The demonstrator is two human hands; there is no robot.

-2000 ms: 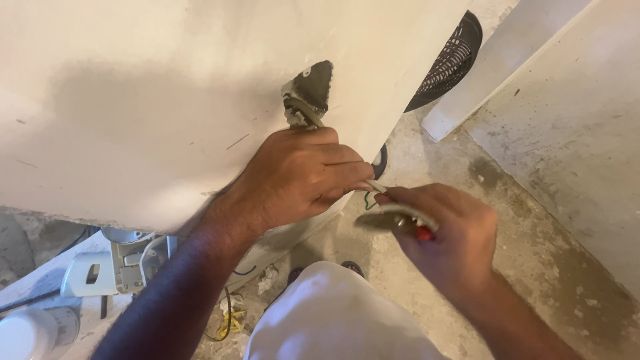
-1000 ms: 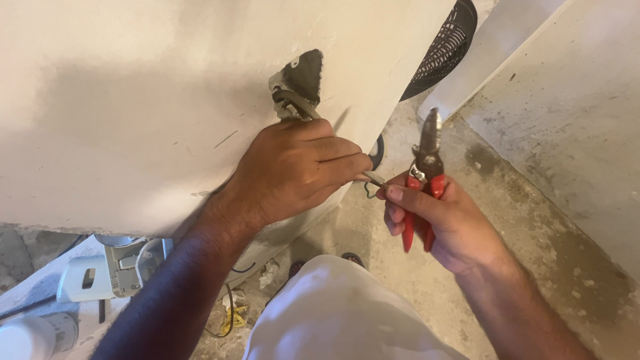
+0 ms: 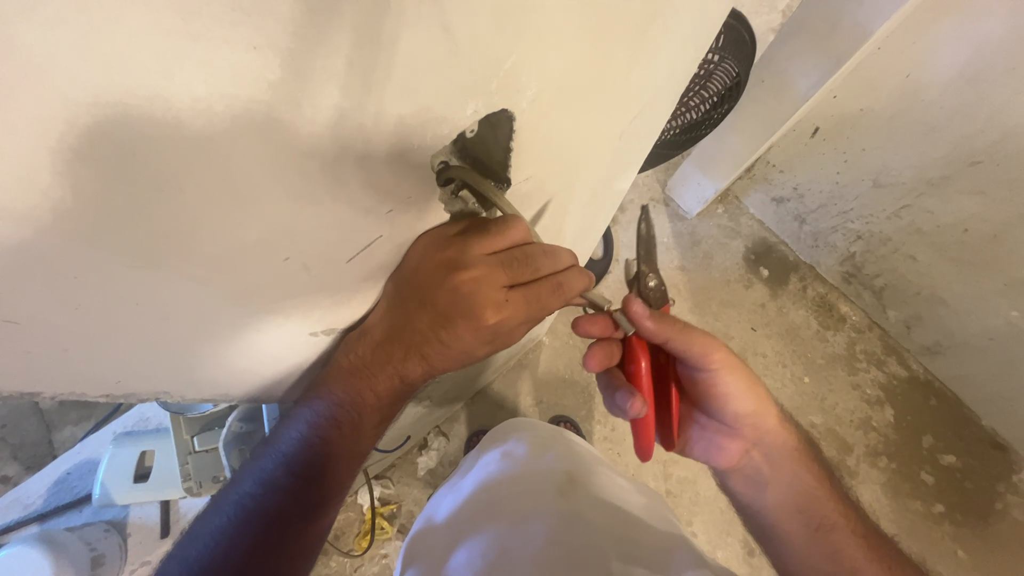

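A grey sheathed electrical cable [image 3: 492,194] comes out of a dark, rough-edged hole [image 3: 490,148] in the pale wall [image 3: 240,200]. My left hand [image 3: 488,280] is closed around the cable below the hole, its knuckles towards me. My right hand [image 3: 680,360] holds red-handled snips [image 3: 650,276] against the palm, blades pointing up. Between its thumb and forefinger is a short piece of grey sheath [image 3: 623,322], just off the sheathed end beside my left fingers. Whether the blades are fully closed cannot be told.
A black mesh fan guard [image 3: 708,96] shows past the wall's edge. At lower left, a white plastic housing [image 3: 140,468] and a white cylindrical container [image 3: 64,552] rest on a pale surface. Loose cable [image 3: 370,520] and debris lie on the concrete floor [image 3: 840,352].
The snips were nearly flat at the cable two seconds ago; they now stand upright in my right hand. A gap now shows between the sheath piece and the sheathed end.
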